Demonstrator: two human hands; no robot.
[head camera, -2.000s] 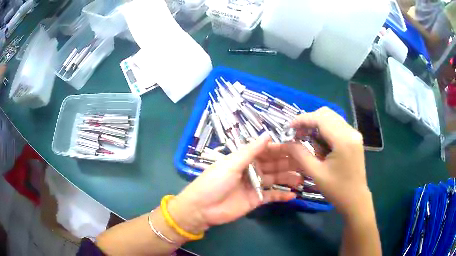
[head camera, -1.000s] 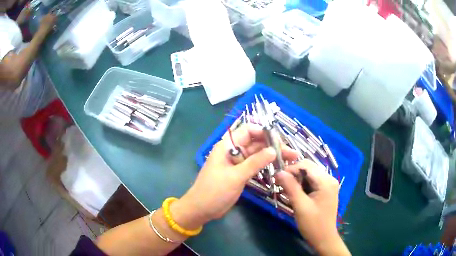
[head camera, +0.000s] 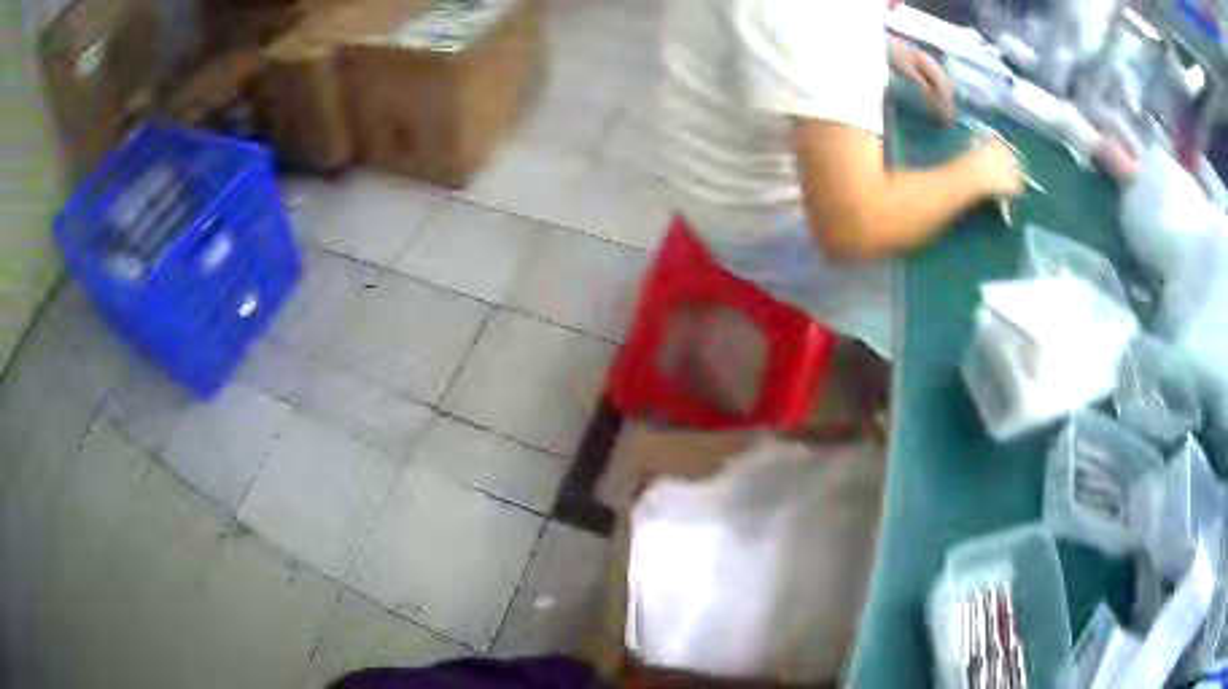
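Neither of my hands is in view; only a dark sleeve or piece of clothing shows at the bottom edge. The clear plastic bin (head camera: 1048, 565) stands on the dark green bench (head camera: 929, 471) at the lower right, with slim metal cylinders (head camera: 990, 643) in rows, some with red parts. A second clear bin (head camera: 1098, 471) behind it holds fewer cylinders. The blue parts tray is out of the picture. The view is blurred.
Another person (head camera: 842, 148) is at the bench, arm reaching over it. A red stool (head camera: 795, 370) and a box with a white liner (head camera: 734, 565) are beside the bench. A blue crate (head camera: 222, 263) and cardboard boxes (head camera: 418, 108) stand on the tiled floor (head camera: 391, 350).
The view has swung far left to the floor and the other person. My hands, the blue tray and the phone have left the picture; the clear bin now shows at the lower right.
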